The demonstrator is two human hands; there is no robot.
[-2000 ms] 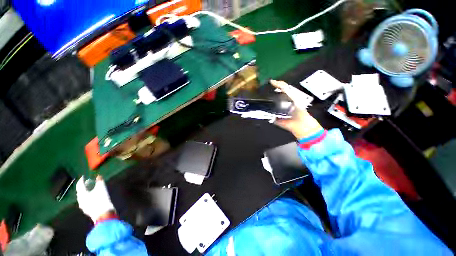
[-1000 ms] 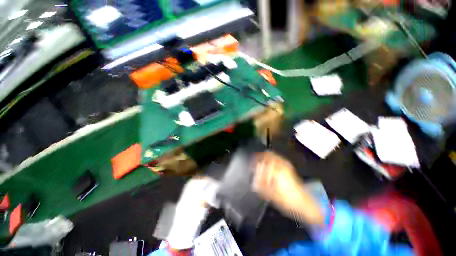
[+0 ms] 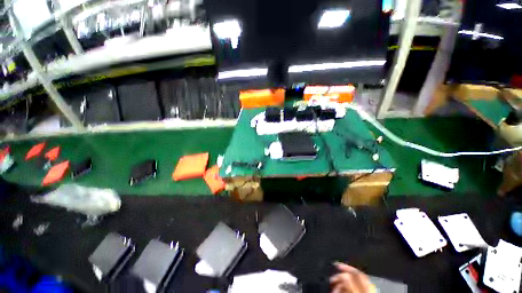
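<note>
Several flat black boxes lie on the black mat; the nearest to the middle is a black box [image 3: 280,230] with a white piece at its lower corner. Another black box [image 3: 221,249] lies to its left. A white flat piece [image 3: 264,281] is cut off by the bottom edge. My bare right hand [image 3: 350,279] is at the bottom edge, blurred and mostly cut off; whether it holds anything is unclear. A grey flat piece [image 3: 390,285] shows just right of it. My gloved left hand cannot be made out.
A green-topped stand [image 3: 246,154] holds a power strip [image 3: 295,125] and a black unit [image 3: 297,146], below a large dark monitor [image 3: 297,34]. White plates [image 3: 419,232] lie at right. A crumpled plastic bag [image 3: 83,198] lies at left. Orange-red pads [image 3: 190,166] lie on the green strip.
The view has levelled and lifted. The grey-black box that was between my hands is no longer seen there. My right hand is now at the bottom edge. The monitor has gone dark.
</note>
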